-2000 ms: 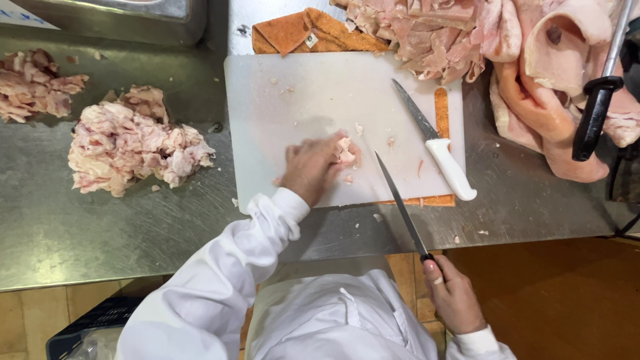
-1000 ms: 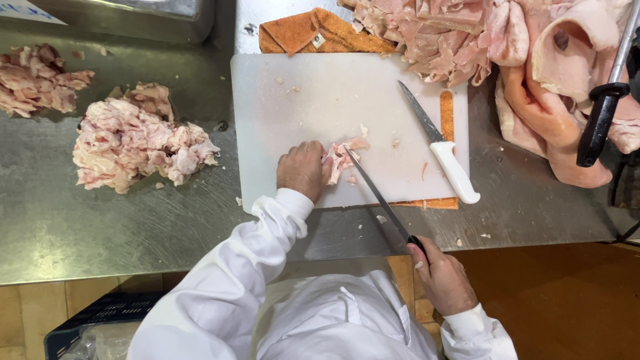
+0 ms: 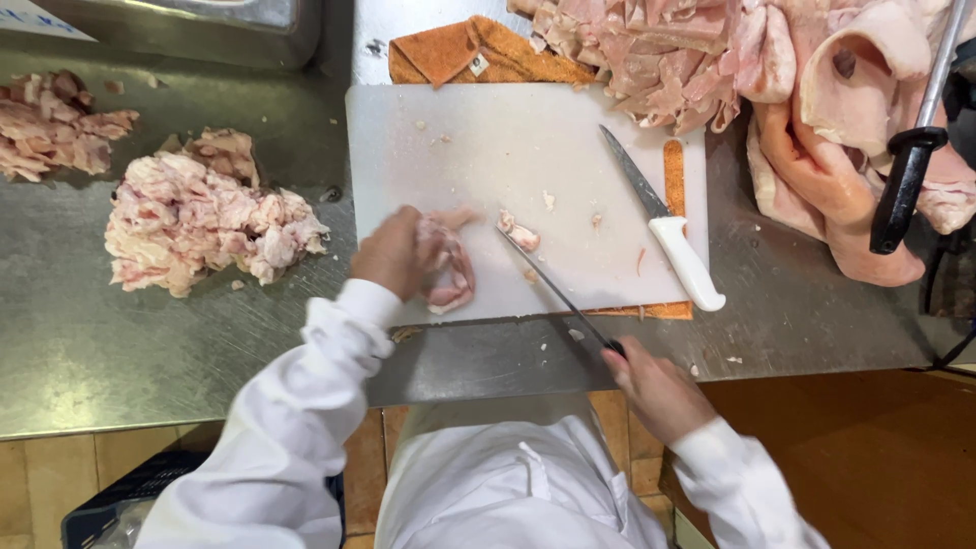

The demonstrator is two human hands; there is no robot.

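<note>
My left hand [image 3: 393, 255], slightly blurred, holds a strip of raw meat [image 3: 456, 271] over the left edge of a white cutting board [image 3: 488, 137]. In my right hand [image 3: 659, 389] is the black handle of a slim knife [image 3: 553, 286]; its tip touches or lies just beside a small piece of fatty meat [image 3: 520, 231] on the board. A second knife with a white handle [image 3: 690, 267] rests on the board's right side, blade pointing up and left. Small scraps lie scattered around.
A pile of pale trimmings [image 3: 202, 213] and another meat pile [image 3: 57, 130] lie on the steel table [image 3: 61, 305] at left, below a metal container [image 3: 206, 30]. Orange cloth [image 3: 488, 57] shows beyond the board. Sliced meat [image 3: 656, 61], large skin pieces [image 3: 846, 191] and a black-handled sharpening steel [image 3: 903, 191] are at right.
My left hand has moved left with the meat strip, apart from the small piece by the knife tip. One second ago the blade lay against the meat beside my left hand.
</note>
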